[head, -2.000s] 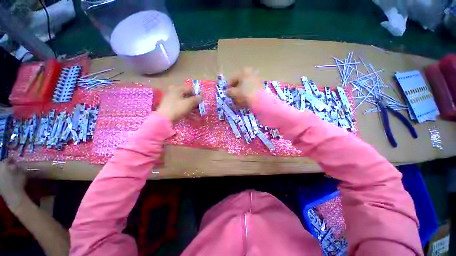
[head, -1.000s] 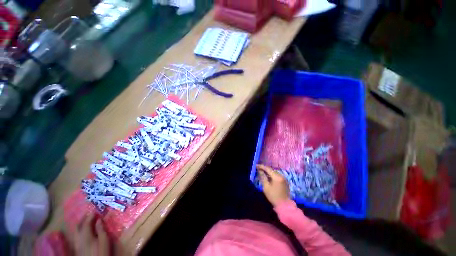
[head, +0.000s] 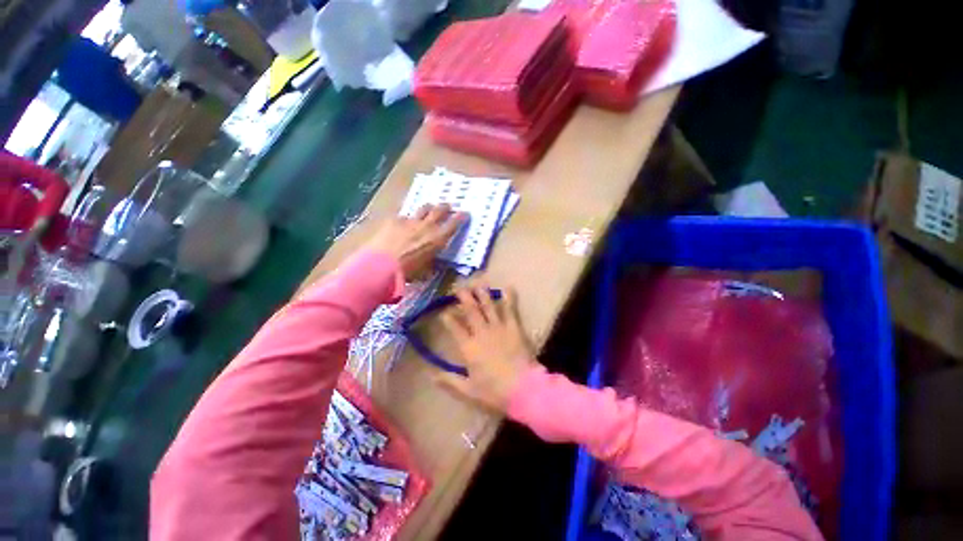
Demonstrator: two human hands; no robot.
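Note:
The stack of white PCB panels (head: pixel 480 217) lies flat on the cardboard. My left hand (head: pixel 422 241) reaches over its near left side with fingertips on the top panel; whether they grip it is hidden. The cutters with dark blue handles (head: pixel 435 360) lie just nearer to me, handles spread. My right hand (head: pixel 488 340) is over the handles with fingers spread, palm down, and no closed grip shows. White waste strips (head: pixel 377 343) lie in a heap left of the cutters, partly under my left sleeve. Single PCBs (head: pixel 354 481) lie on pink bubble wrap (head: pixel 407 516) at the bottom.
Pink bubble-wrapped packs (head: pixel 491 69) are stacked at the bench's far end, beside a white sheet (head: pixel 710 44). The blue bin (head: pixel 874 349) at right holds pink wrap and loose boards. Cartons stand beyond it. Coiled white loops (head: pixel 158 317) lie on green at left.
The view has shifted towards the bench's far end. My left hand has moved from beside the loose boards to the panel stack. My right hand has moved from the bin to the cutters.

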